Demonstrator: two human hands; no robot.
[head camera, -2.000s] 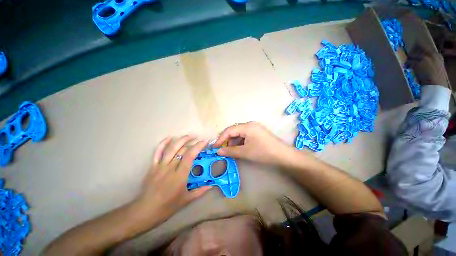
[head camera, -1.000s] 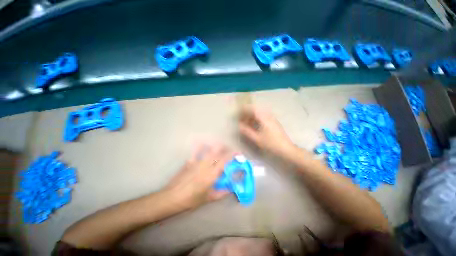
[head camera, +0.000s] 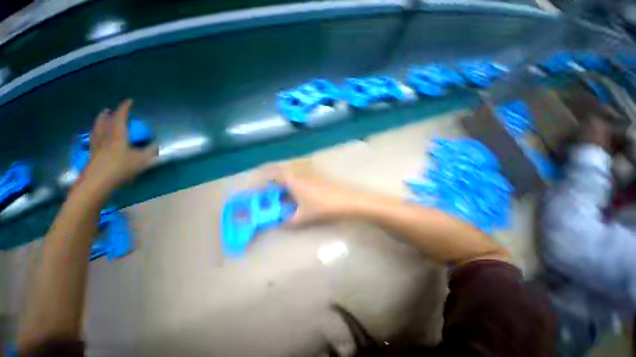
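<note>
My right hand (head camera: 303, 192) grips the right end of a blue controller shell (head camera: 242, 222) over the cardboard sheet (head camera: 188, 279). My left hand (head camera: 111, 150) is over the green conveyor belt (head camera: 209, 77), around another blue controller shell (head camera: 139, 132) that shows on both sides of it. Its thumb and fingers are spread; whether it grips that shell is blurred. A further blue shell (head camera: 115, 235) lies on the cardboard below the belt, partly behind my left forearm.
Several blue shells (head camera: 307, 100) sit spaced along the belt. A loose heap of small blue parts (head camera: 467, 183) lies at the right. Beyond it is a brown carton (head camera: 498, 143) holding blue pieces, with a neighbouring person's grey sleeve (head camera: 593, 202) beside it.
My left hand has left the shell at the centre and moved up left to the belt. My right hand now holds a shell. The view has turned and the picture is blurred.
</note>
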